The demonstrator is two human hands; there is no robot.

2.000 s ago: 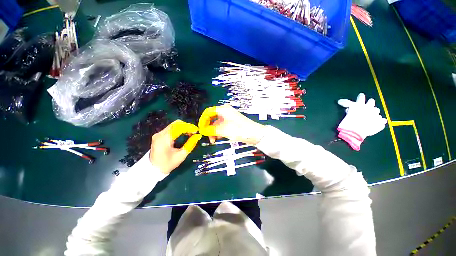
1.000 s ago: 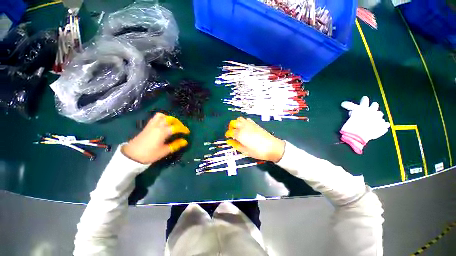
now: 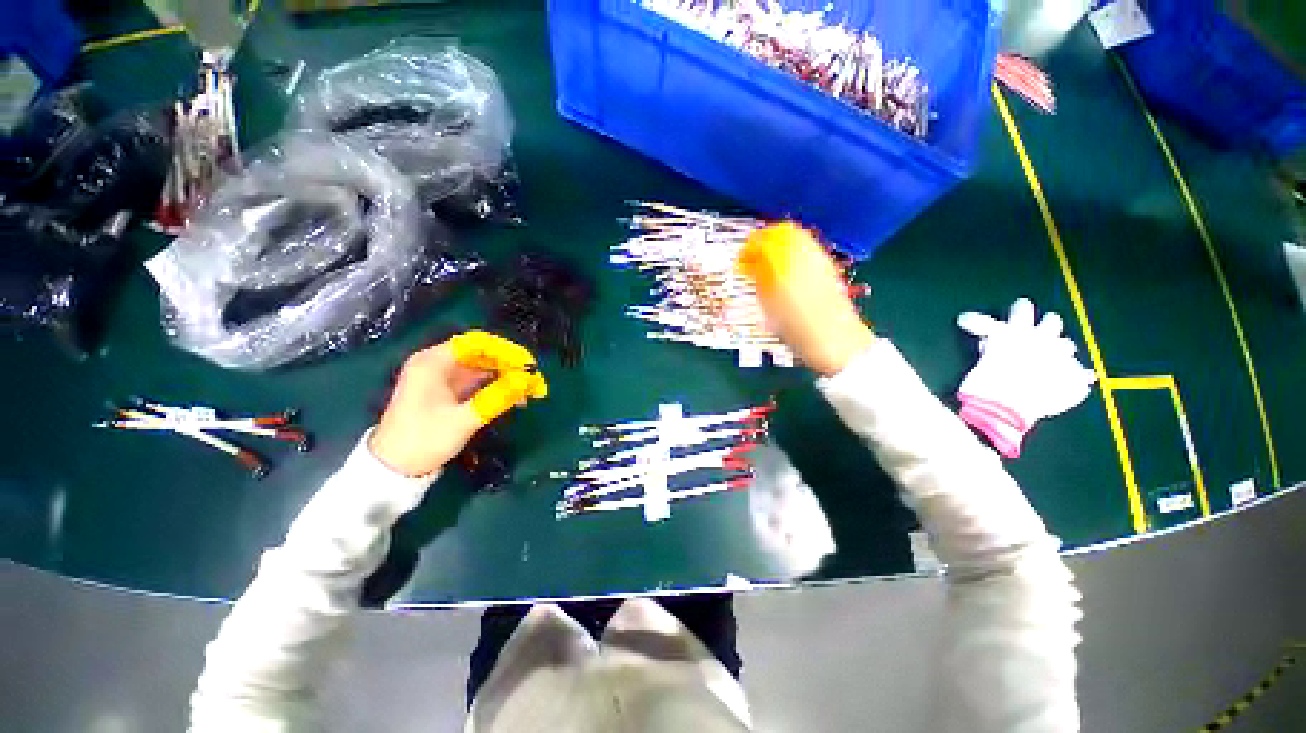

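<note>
My left hand [image 3: 456,398], with yellow finger cots, is over the dark heap left of centre, its thumb and finger pinched together on a tiny black part [image 3: 533,371]. My right hand [image 3: 796,289], also with yellow finger cots, reaches over the main lead pile [image 3: 695,279]; its fingertips are blurred and whether it holds a lead cannot be told. A lead group [image 3: 662,461] with white tags and red right ends lies near the bench edge. Another dark heap of small black parts [image 3: 533,298] lies above my left hand.
A blue bin [image 3: 745,129] full of leads stands behind the pile. Clear plastic bags [image 3: 294,251] lie upper left, black-filled bags [image 3: 57,215] far left. Crossed leads [image 3: 208,424] lie at left. A spare white glove [image 3: 1026,365] lies at right.
My right hand has moved up and right from the lead group onto the main pile. My left hand's fingers have closed on a tiny black part. The lead group is now fully uncovered.
</note>
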